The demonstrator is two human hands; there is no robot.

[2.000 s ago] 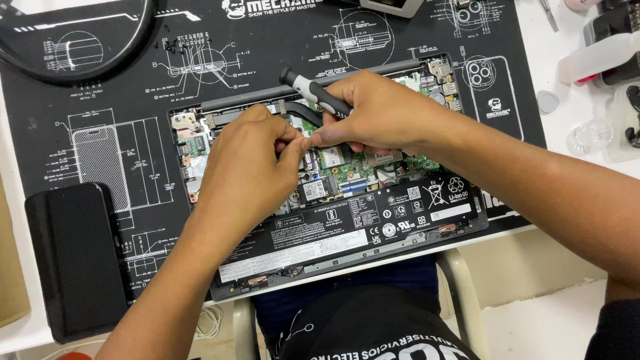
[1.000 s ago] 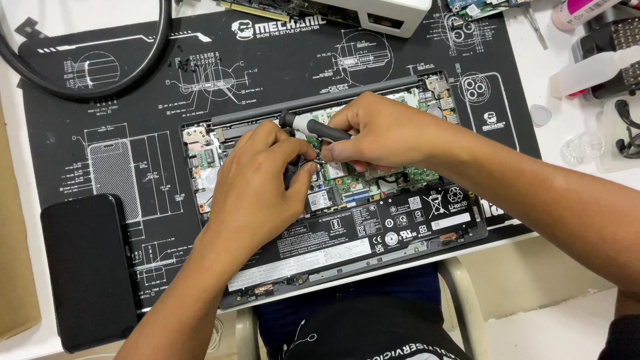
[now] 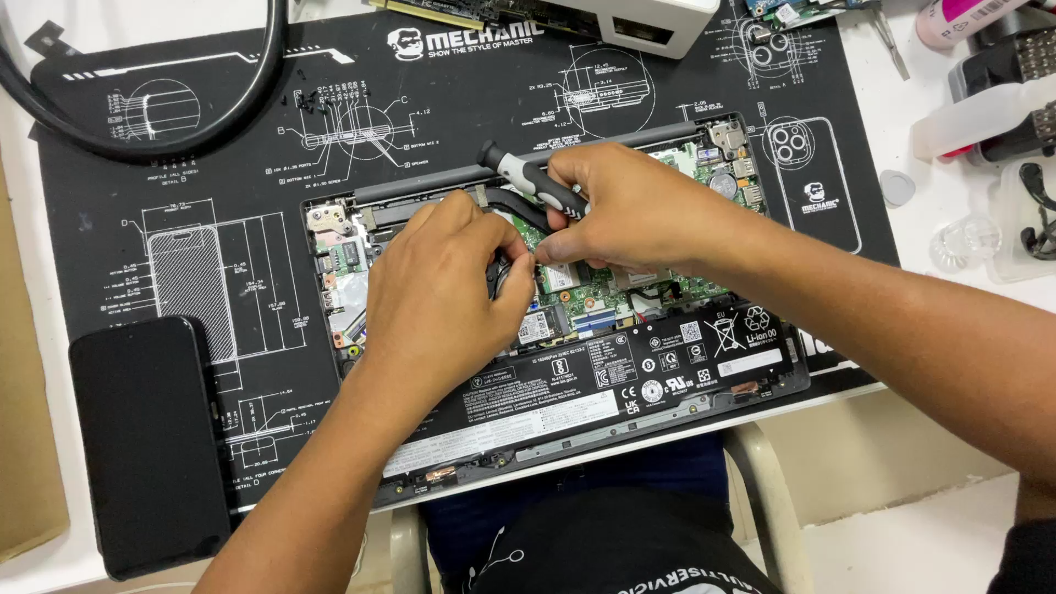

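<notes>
An opened laptop (image 3: 660, 437) lies on a black work mat, its green circuit board (image 3: 594, 297) and flat black battery (image 3: 577, 388) exposed. My right hand (image 3: 635, 206) holds a grey and black screwdriver (image 3: 532, 177) under its fingers, the handle slanting up to the left. Over the left middle of the laptop is my left hand (image 3: 454, 280), thumb and index finger brought together near the right thumb. Whether something small is pinched between these fingertips cannot be told. Beside the hands a black heat pipe (image 3: 516, 204) curves across the board.
A black phone (image 3: 148, 445) lies at the left on the printed mat (image 3: 91, 190). Small screws (image 3: 309, 101) lie behind the laptop. A thick black cable or hose (image 3: 157, 153) loops at the upper left, a white case (image 3: 652, 29) stands at the back, and bottles (image 3: 982, 124) are at the right.
The screwdriver was also in the right hand in both earlier frames. Both hands stay close together over the board, with only small shifts of the fingers.
</notes>
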